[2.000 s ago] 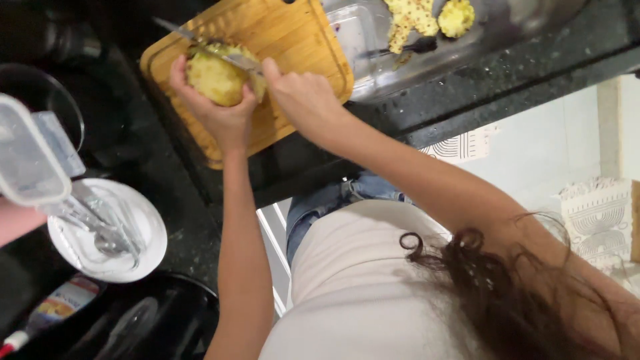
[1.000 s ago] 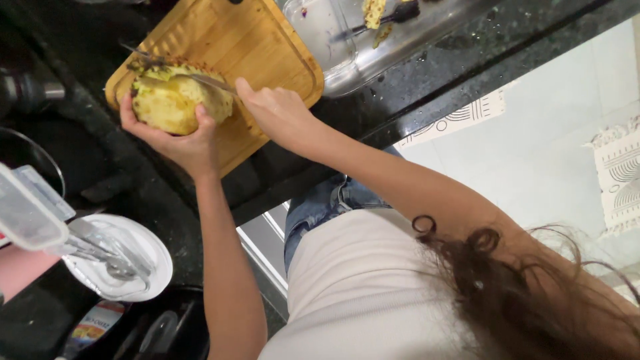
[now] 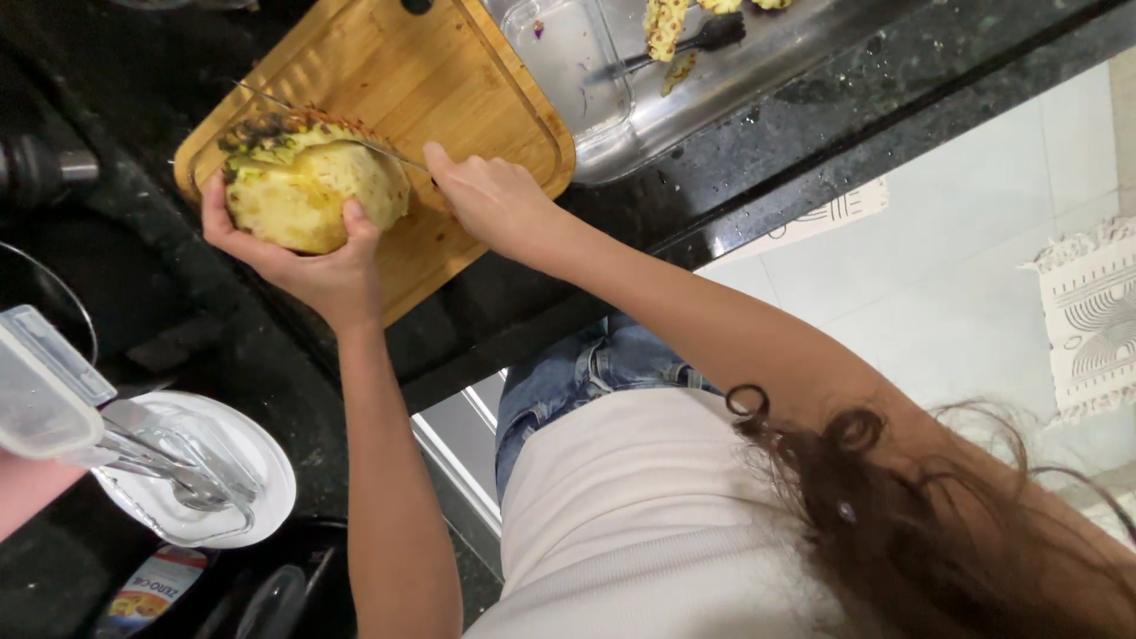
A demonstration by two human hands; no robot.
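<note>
A partly peeled pineapple [image 3: 297, 200] lies on its side at the left part of a wooden cutting board [image 3: 426, 80]. My left hand [image 3: 306, 266] grips it from below, thumb on the bare yellow flesh and fingers round its left end. Rough brown and green rind still covers its upper side. My right hand [image 3: 493, 200] is closed on a knife, and the handle is hidden in the fist. The knife's blade [image 3: 390, 153] runs leftward along the border of rind and flesh, its tip showing beyond the pineapple.
A steel sink [image 3: 692, 106] adjoins the board, with a clear plastic container [image 3: 581, 89], a black utensil [image 3: 710, 35] and cut rind pieces [image 3: 664, 27]. Lower left are a white plate [image 3: 266, 470] with metal utensils, a plastic container [image 3: 44, 382] and a labelled packet [image 3: 155, 590].
The pineapple has been turned in my left hand, so its rough rind now shows along the upper side. My right hand keeps hold of the knife. The view has shifted somewhat.
</note>
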